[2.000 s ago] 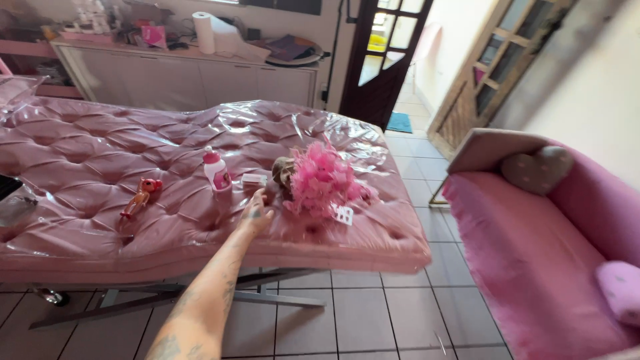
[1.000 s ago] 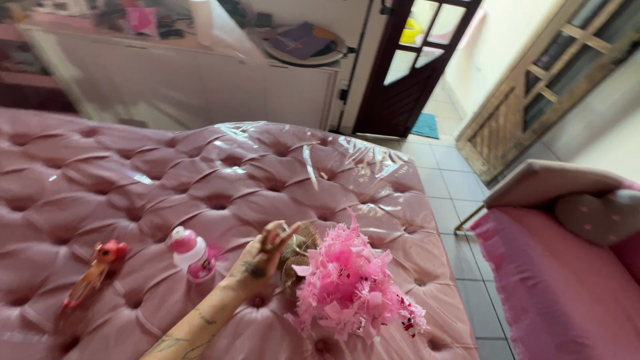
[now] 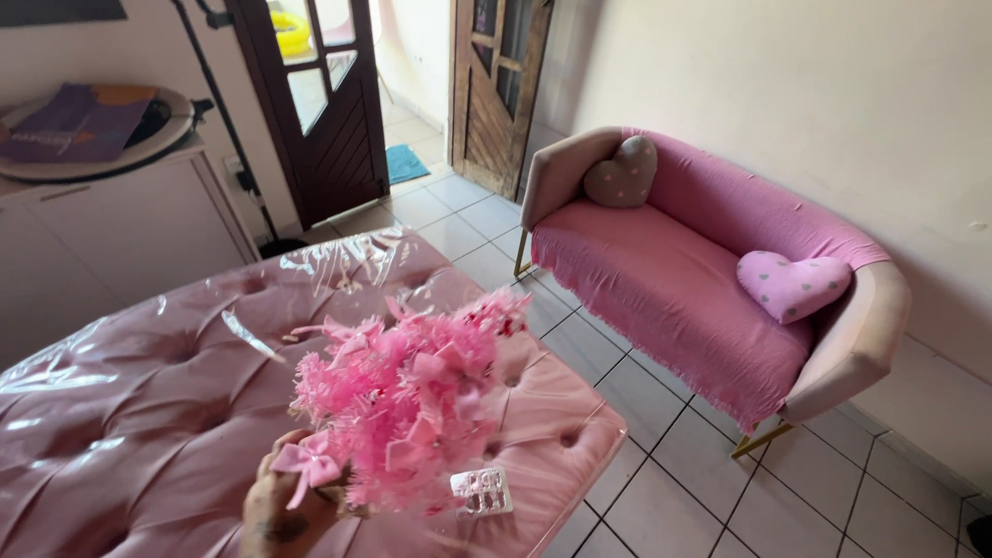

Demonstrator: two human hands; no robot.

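Note:
My tattooed left hand is closed around the base of a small pink tinsel tree, at the lower left of the view. The tree leans to the upper right and bears pink fabric bows and small red-and-white ornaments. One bow lies over my fingers and partly hides the grip. Just right of the tree's lower part, a silver and white blister pack lies on the tufted pink bed, which has a clear plastic cover. My right hand is out of view.
Beyond the bed's right edge is a tiled floor and a small sofa with a pink cover and two heart-shaped cushions. A white cabinet is at the left. A dark door and a wooden door flank a doorway with a blue mat.
My left hand has taken hold of the pink tree, which lay on the bed earlier. The view has swung right, so the bottle and the doll are out of sight.

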